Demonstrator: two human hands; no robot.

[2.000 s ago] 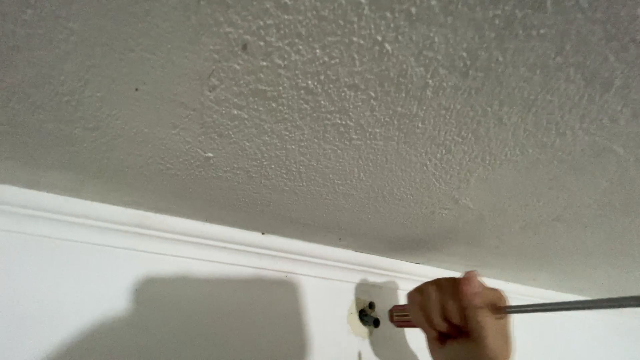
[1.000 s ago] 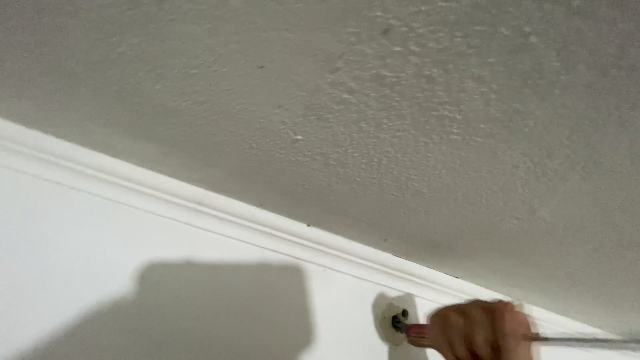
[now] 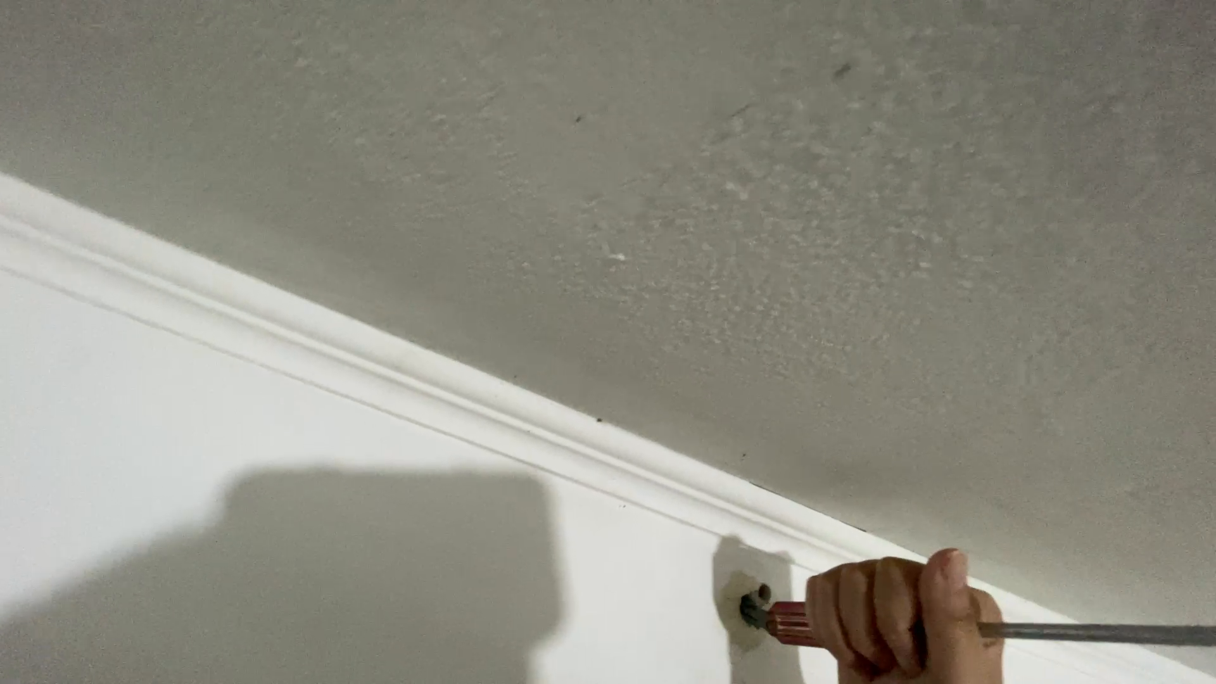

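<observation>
My right hand (image 3: 907, 617) is closed around a screwdriver (image 3: 796, 623) at the lower right. The red fluted handle shows to the left of my fingers, its butt end at a hole (image 3: 758, 608) in the white wall. Its long metal shaft points to the right, past my thumb and out of the frame. Dark green-grey material, perhaps a plug or conduit, sits in the hole; whether the handle touches it I cannot tell. A small round opening shows just above it, with rough, yellowish wall around. My left hand is out of view.
White crown moulding (image 3: 408, 366) slants down to the right between the white wall (image 3: 123, 399) and the rough grey ceiling (image 3: 665, 190). The ceiling is close above my right hand. A large shadow and a smaller one around the hole lie on the wall.
Two seconds ago a small gap showed between the handle's butt and the dark piece in the hole; now they appear to meet. The view has tilted. My grip remains closed.
</observation>
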